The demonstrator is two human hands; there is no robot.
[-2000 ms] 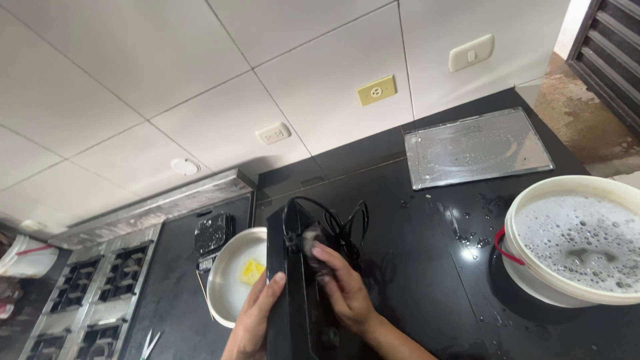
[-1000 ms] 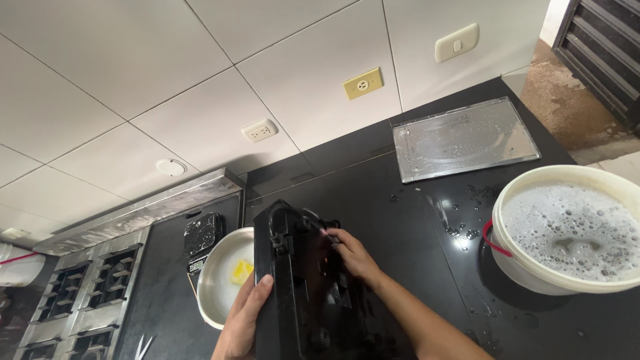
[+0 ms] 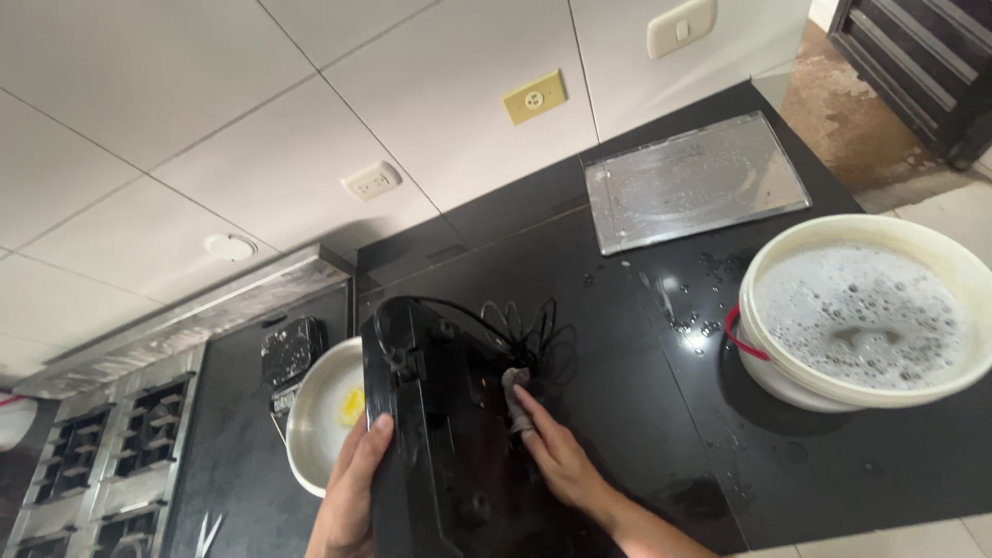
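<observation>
A black plastic appliance (image 3: 457, 457) stands tilted on the dark counter, its underside with small feet turned towards me. My left hand (image 3: 360, 473) grips its left edge, thumb on the near face. A crumpled greyish cloth (image 3: 514, 399) is under the fingers of my right hand (image 3: 554, 449), pressed against the appliance's right side. The black power cord (image 3: 527, 337) runs over the top and lies in loops behind. Left of the appliance, partly hidden by it, is a metal bowl (image 3: 306, 434) with a yellow piece (image 3: 353, 406) inside.
A white bucket (image 3: 748, 310) of sudsy water with a red handle stands at the right. Behind it lies a wet metal tray (image 3: 697, 182). At the left are a black wet object (image 3: 293, 350), scissors (image 3: 208, 535) and a gas stove (image 3: 116, 449). Water drops dot the counter (image 3: 659, 372).
My right hand with the cloth has moved from the upper part of the appliance, near the cord, down to its right side. My left hand still holds the left edge.
</observation>
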